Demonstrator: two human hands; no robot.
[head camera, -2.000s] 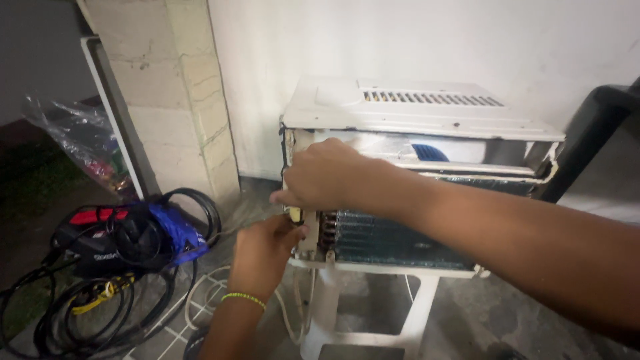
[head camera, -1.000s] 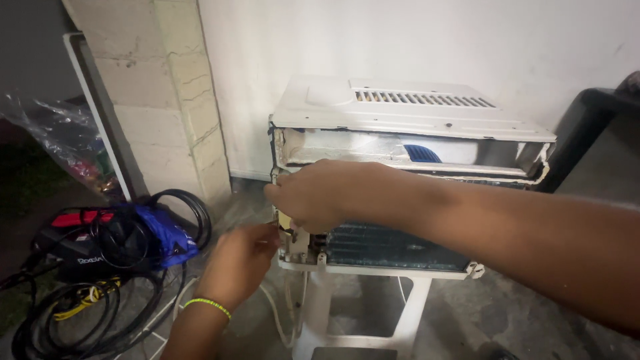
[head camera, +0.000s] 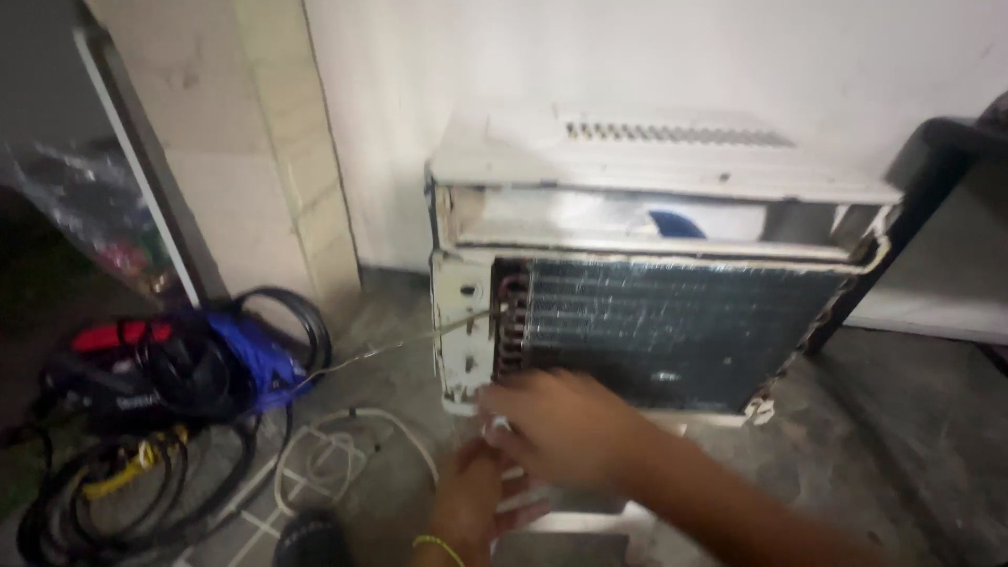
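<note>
A window-type air conditioner with a white casing (head camera: 669, 169) stands on a white support, its finned coil (head camera: 669, 331) facing me. Left of the coil is a pale control panel (head camera: 466, 339), and a thin wire (head camera: 378, 349) sticks out leftward from beside it. My right hand (head camera: 563, 425) is in front of the coil's lower left corner, fingers bent. Just below and left, my left hand (head camera: 472, 488), with a yellow-green bracelet at the wrist, meets it. A small whitish piece (head camera: 498, 425) shows between the fingers; blur hides what it is and which hand grips it.
A black and red machine (head camera: 134, 378), a blue cloth or bag (head camera: 256, 354) and coiled black hose (head camera: 47, 504) lie on the floor at left. A white cord (head camera: 394, 421) loops nearby. A pillar (head camera: 291, 157) stands behind; a dark piece of furniture (head camera: 913, 189) is at right.
Both hands have moved down from the unit's left side to below its panel and come together. The panel and the coil's left end, earlier covered by the hands, are now exposed, with the thin wire showing.
</note>
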